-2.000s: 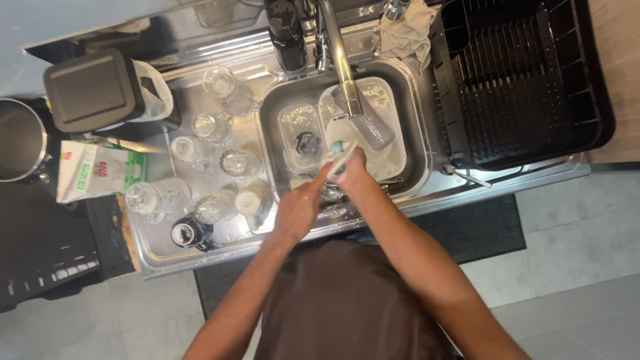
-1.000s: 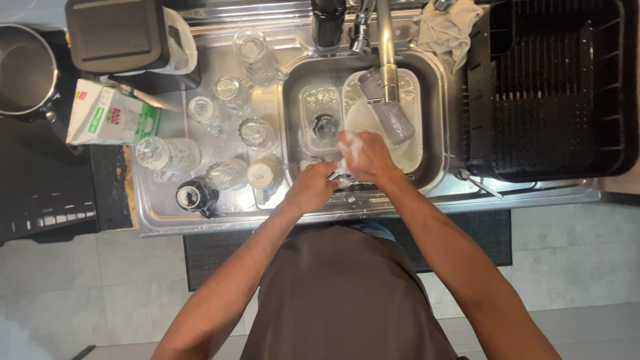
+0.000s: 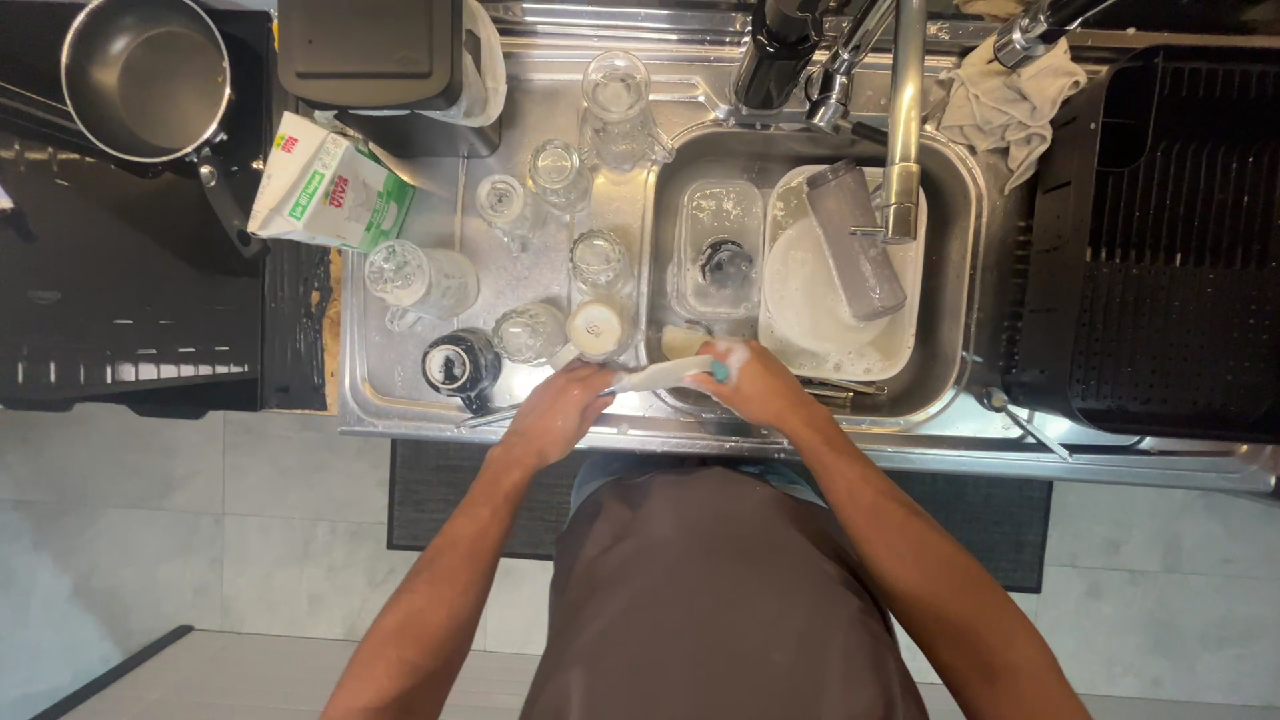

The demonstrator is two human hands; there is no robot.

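Note:
My left hand (image 3: 562,412) grips the left end of a pale, flat, long piece (image 3: 668,374), perhaps a spatula or large spoon; blur hides its exact kind. A thin metal shaft shows to the left of that hand. On the piece's right end my right hand (image 3: 752,385) presses a foamy, teal-edged sponge (image 3: 719,370). Both hands are over the front edge of the steel sink (image 3: 945,350). Behind them in the basin are a clear plastic container (image 3: 718,205) and a white tub (image 3: 905,345), which holds a white plate (image 3: 800,285) and a grey translucent bottle (image 3: 855,240).
Several glass mugs (image 3: 600,260), a white cup (image 3: 597,328) and a dark mug (image 3: 460,367) crowd the left drainboard. A carton (image 3: 335,190) and a saucepan (image 3: 145,80) are further left. The faucet (image 3: 903,130) overhangs the basin; a black dish rack (image 3: 1180,250) stands right.
My hands have moved further apart, and the pale long piece now shows between them. The left hand is now at the sink's left front corner, beside the drainboard.

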